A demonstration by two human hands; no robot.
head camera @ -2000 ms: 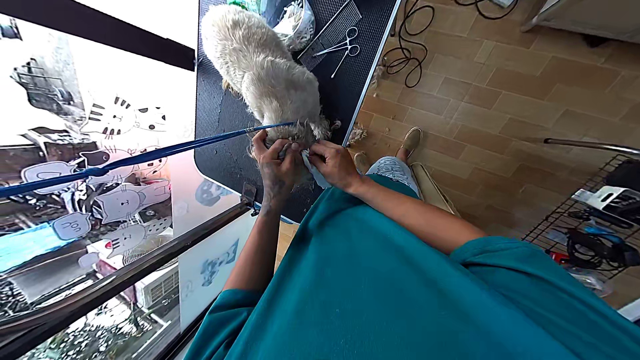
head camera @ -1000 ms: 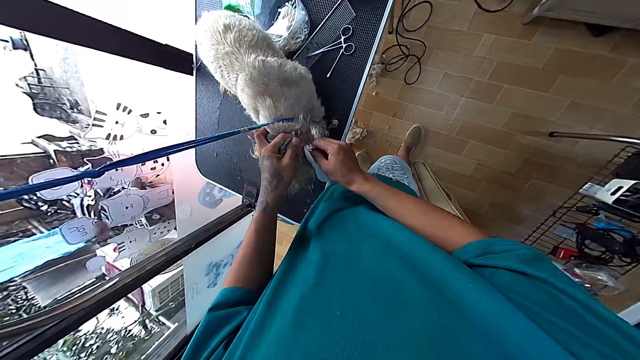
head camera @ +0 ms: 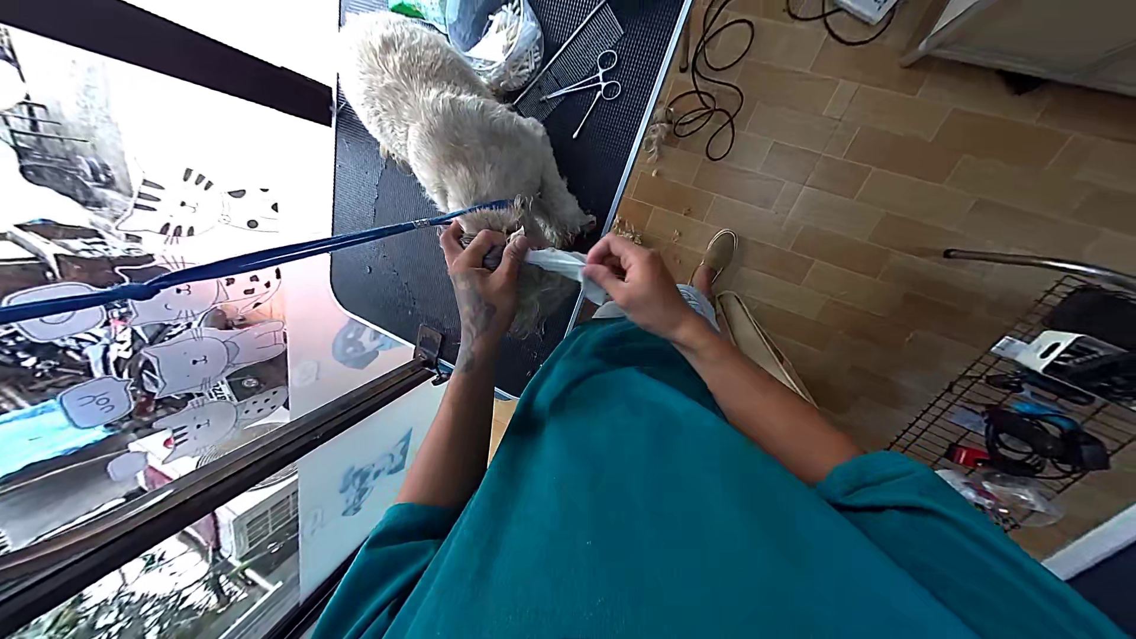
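A cream-coated dog (head camera: 470, 142) is on the black ribbed grooming table (head camera: 382, 266), with a blue leash (head camera: 293, 257) running from its neck toward the left. At the dog's head, my left hand (head camera: 486, 271) grips fur or an ear; which one is hidden by the fingers. My right hand (head camera: 635, 284) pinches a thin white wipe or tissue (head camera: 564, 264), stretched between both hands. Its far end meets the fingertips of my left hand. Beyond the dog lie a hemostat (head camera: 590, 82), a metal comb (head camera: 581, 53) and a clear tub of cotton swabs (head camera: 506, 44).
A window (head camera: 142, 177) with cat drawings and a dark frame runs along the left. Black cables (head camera: 710, 89) lie on the tiled floor (head camera: 852, 213), with hair clumps by the table edge. A wire rack (head camera: 967, 399) holding devices and cords stands at the right.
My right hand has moved right, away from the dog's head, and the white material is now stretched out between the hands. My left hand has stayed at the head.
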